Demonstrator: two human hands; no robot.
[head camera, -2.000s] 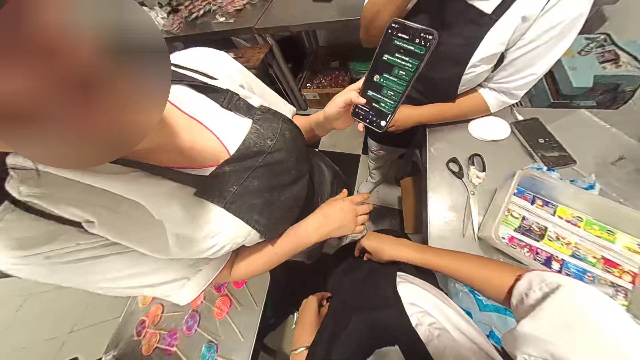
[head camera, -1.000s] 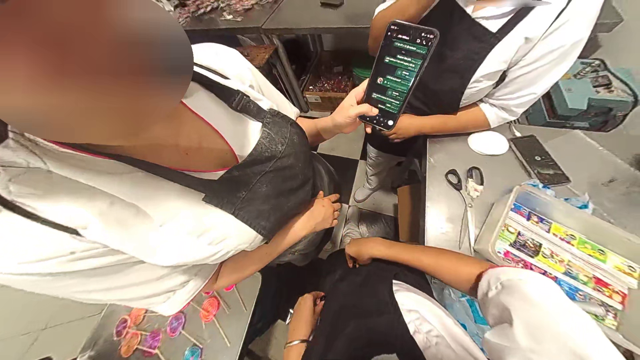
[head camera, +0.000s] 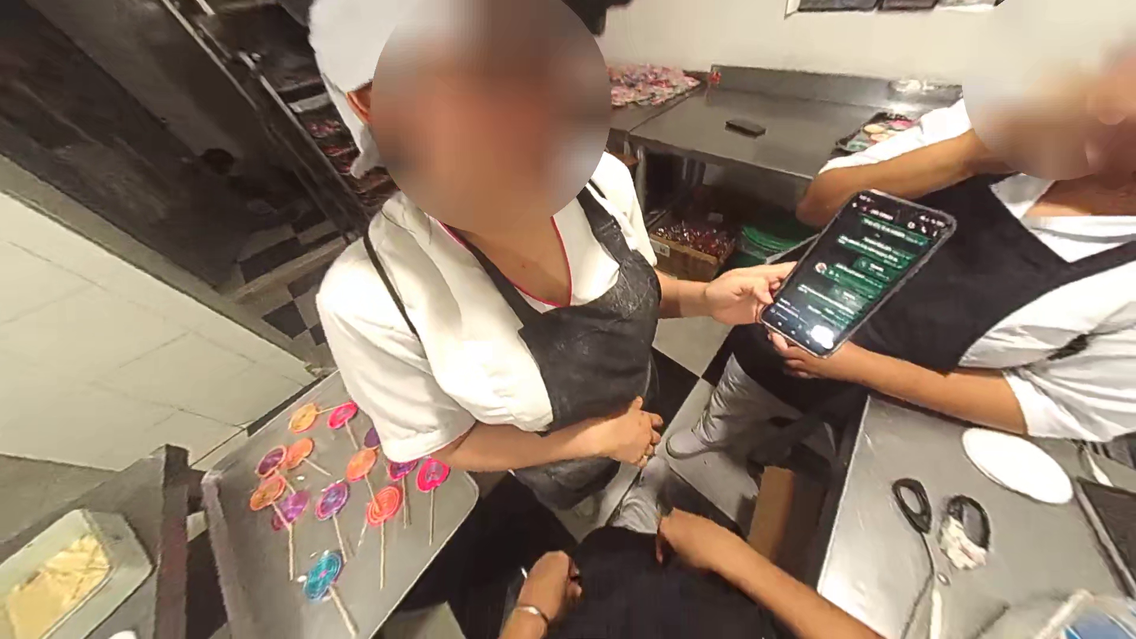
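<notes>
Both of my hands are low in the view, at my black apron (head camera: 657, 590). My left hand (head camera: 552, 581) is loosely curled beside the apron's left edge, a bracelet at its wrist; its palm side is hidden. My right hand (head camera: 697, 540) rests bent against the apron's upper right part, its fingertips partly hidden. Facing me, a co-worker in a dark apron holds up a smartphone (head camera: 859, 273) with a lit screen. That person's other hand (head camera: 628, 433) lies against their own apron.
On the left, lollipops (head camera: 383, 506) lie on a metal tray (head camera: 232, 541), near a plastic container (head camera: 133, 541). Scissors (head camera: 932, 541) and a white disc (head camera: 1017, 465) lie on the right-hand metal table (head camera: 852, 568). A second co-worker (head camera: 958, 293) stands beyond it.
The view has swung left and up, bringing more of the lollipop tray and the back counter into sight. The co-worker's free hand is closer to their apron than two seconds ago.
</notes>
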